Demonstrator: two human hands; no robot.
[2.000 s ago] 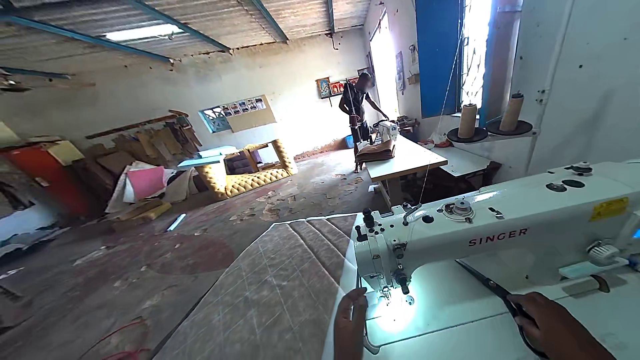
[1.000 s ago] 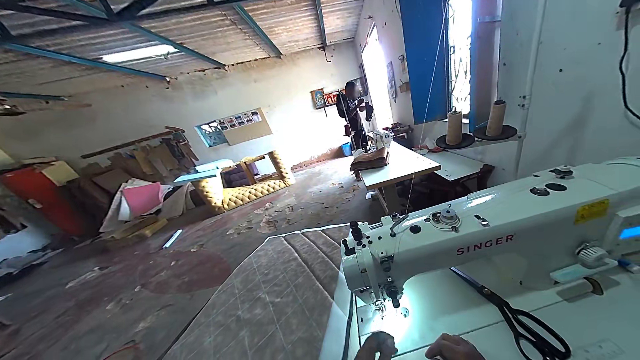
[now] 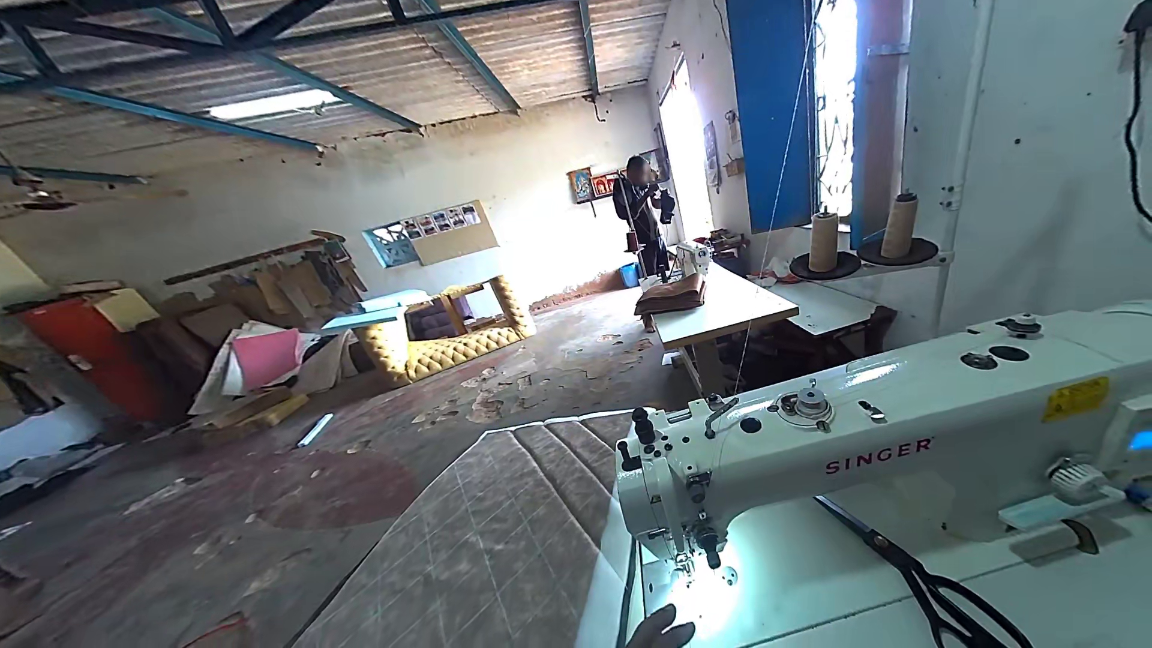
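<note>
One hand, seemingly my left hand [image 3: 661,628], shows at the bottom edge, just below the lit needle area of a white Singer sewing machine [image 3: 864,450]. Its fingers are partly cut off by the frame, and whether it holds anything is unclear. My right hand is out of view. Black-handled scissors [image 3: 900,562] lie on the white machine table [image 3: 801,549], under the machine arm and to the right of the needle. Grey quilted fabric [image 3: 486,540] with stitched diamond lines spreads to the left of the machine. A dark cord or strip runs down beside the needle plate.
Two thread cones [image 3: 823,243] stand on a holder behind the machine. Beyond are another sewing table [image 3: 724,310] with brown fabric [image 3: 670,295] on it, and a person [image 3: 641,216] standing. A yellow tufted sofa frame [image 3: 463,351] and stacked boards [image 3: 288,288] stand at the far left.
The scissors, in my right hand two seconds ago, lie on the table. My right hand has left the view. The far person, earlier bent at the other machine, stands upright.
</note>
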